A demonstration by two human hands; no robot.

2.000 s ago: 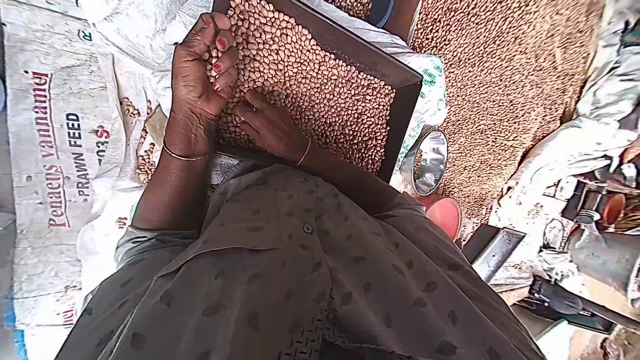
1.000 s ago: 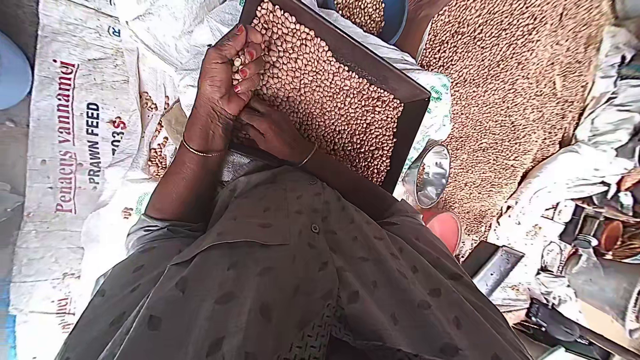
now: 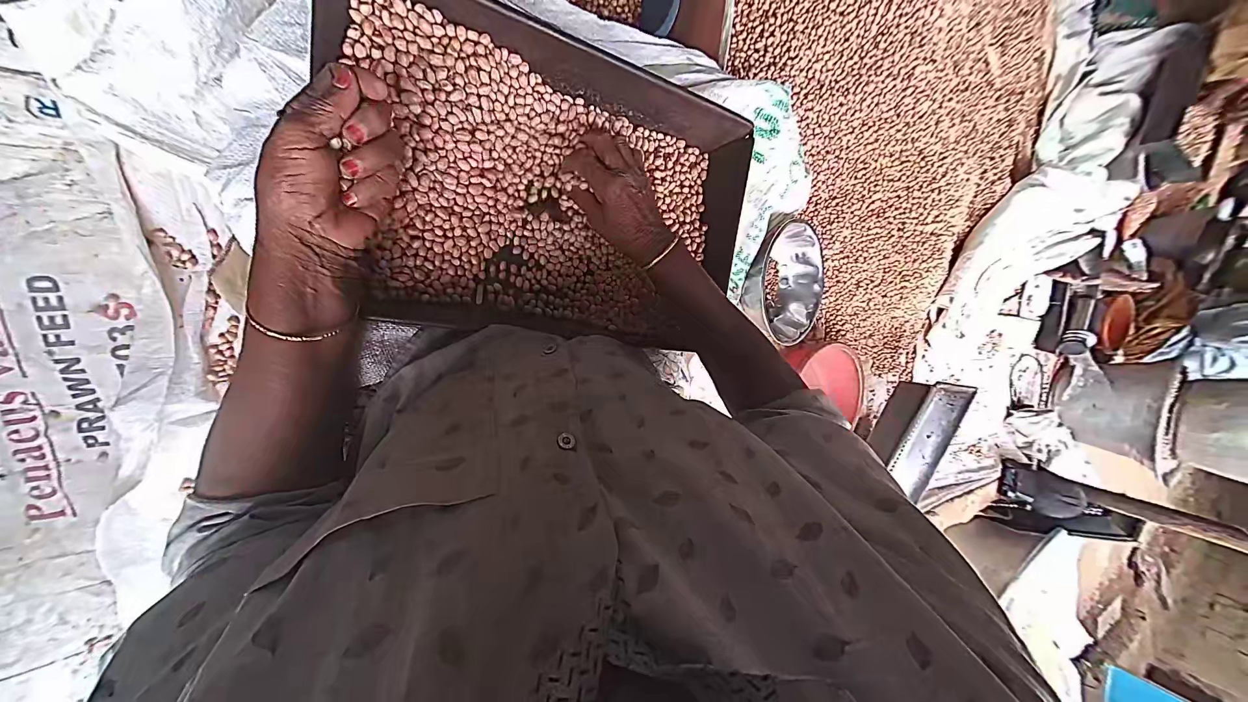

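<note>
A dark, straight-sided tray [image 3: 729,210] holds a layer of shelled peanuts [image 3: 468,146], with its near edge against the patterned shirt. Over the tray's left side, my left hand [image 3: 336,166] is closed in a fist, red-nailed fingers curled in, with pale kernels just showing between them. My right hand [image 3: 619,200] is palm down on the peanuts right of the middle, fingers bent and touching them; its palm side is hidden, so whether it holds any cannot be told. Beside its fingertips the dark tray bottom shows through a thin patch.
Printed white sacks [image 3: 58,390] lie at left, with loose peanuts in the folds. Right of the tray are a shiny metal container [image 3: 792,281], a red round object [image 3: 834,380] and a wide spread of peanuts [image 3: 907,146]. A metal-edged dark object [image 3: 926,439] and mixed clutter stand farther right.
My right hand has moved right across the tray, away from its place beside my left wrist. My left hand stays closed over the tray's left side.
</note>
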